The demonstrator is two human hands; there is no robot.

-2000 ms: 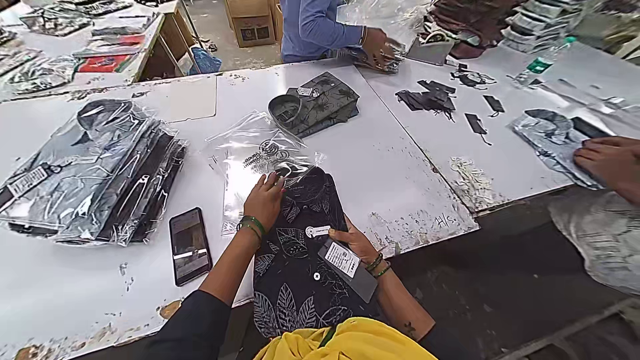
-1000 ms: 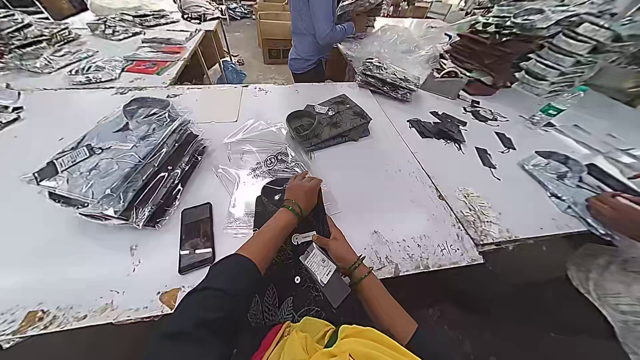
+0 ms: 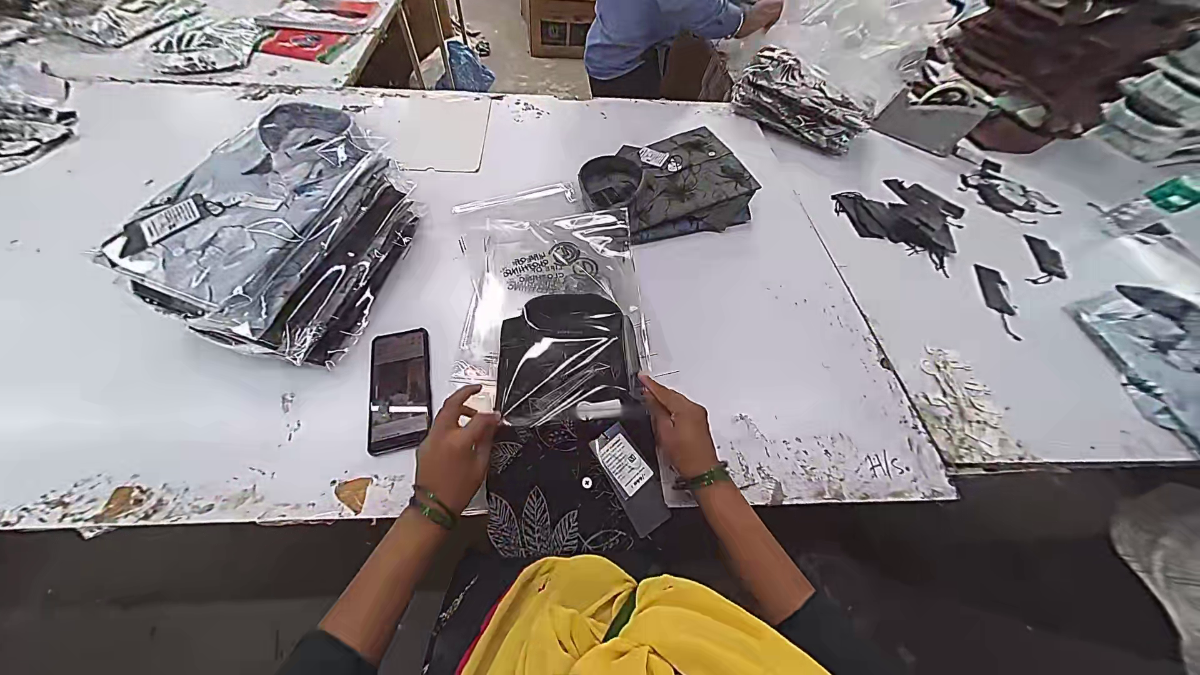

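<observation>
A folded black shirt with a pale leaf print [image 3: 534,516] lies in front of me, its collar end inside a clear plastic bag [image 3: 562,272]. My left hand [image 3: 457,450] pinches the left corner of the bag's mouth. At the right corner, my right hand [image 3: 677,427] grips the bag's edge. A dark hang tag with a white label [image 3: 630,476] rests on the shirt, outside the bag. Behind the bag lie folded grey-green printed shirts [image 3: 698,183]. The far end of the black shirt shows through the plastic; its near end overhangs the table edge.
A stack of bagged shirts [image 3: 272,225] stands at left on the white table [image 3: 769,328], with a smartphone [image 3: 399,389] near my left hand. Loose black tags [image 3: 905,220] lie at right. Beyond the table, a person in a blue shirt [image 3: 647,37] stands near more bagged garments [image 3: 797,98].
The collar end of the black shirt has gone into the clear bag. My hands have moved apart to the two sides of the bag's mouth.
</observation>
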